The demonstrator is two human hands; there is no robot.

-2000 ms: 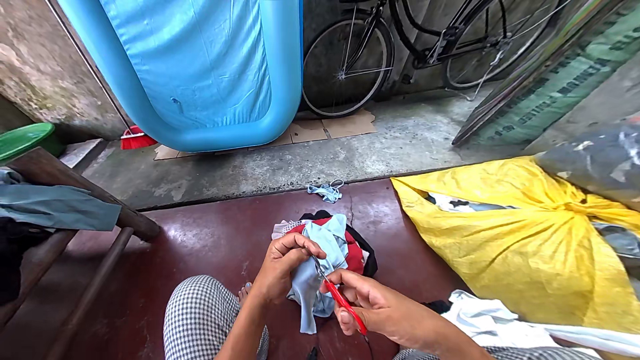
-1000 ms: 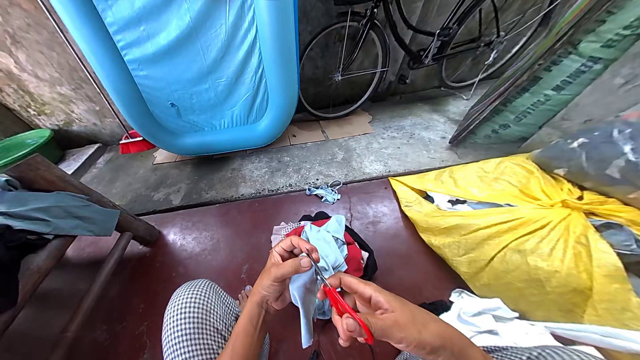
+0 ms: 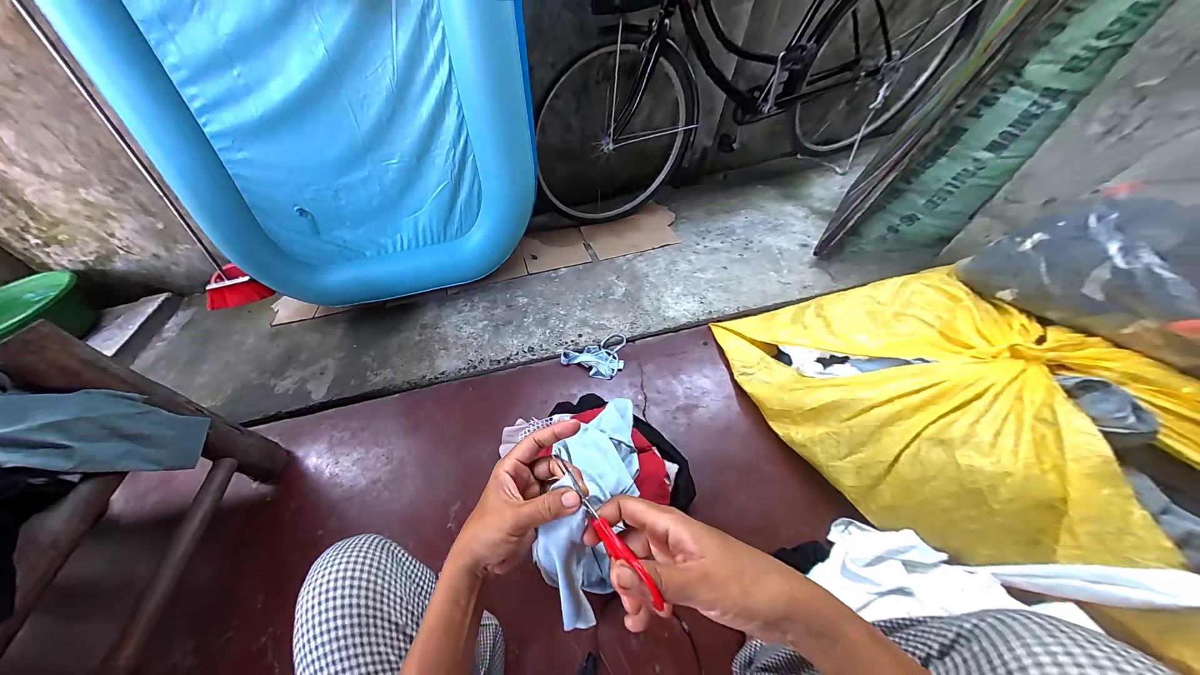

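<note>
Red-handled scissors (image 3: 626,555) are in my right hand (image 3: 670,562), the fingers closed around the handles. Their metal blades point up and left to the fingertips of my left hand (image 3: 525,497). Thumb and fingers of that hand are bent close together at the blade tips; whether they pinch a thread or cloth edge cannot be told. Below and behind both hands lies a light blue cloth (image 3: 565,553) on a small pile with red cloth (image 3: 652,459) and black cloth (image 3: 689,483). Light blue scraps with a string (image 3: 595,360) lie on the floor beyond the pile.
A yellow sack (image 3: 947,431) of cloth lies at right, with white cloth (image 3: 891,572) before it. At left stands a wooden frame (image 3: 187,525) with grey cloth (image 3: 103,429). A blue inflatable pool (image 3: 375,277), red broom (image 3: 234,289) and bicycle (image 3: 614,141) stand by the wall.
My hands stay over the pile with the scissors in the right one. The left fingers have shifted slightly around the blade tips.
</note>
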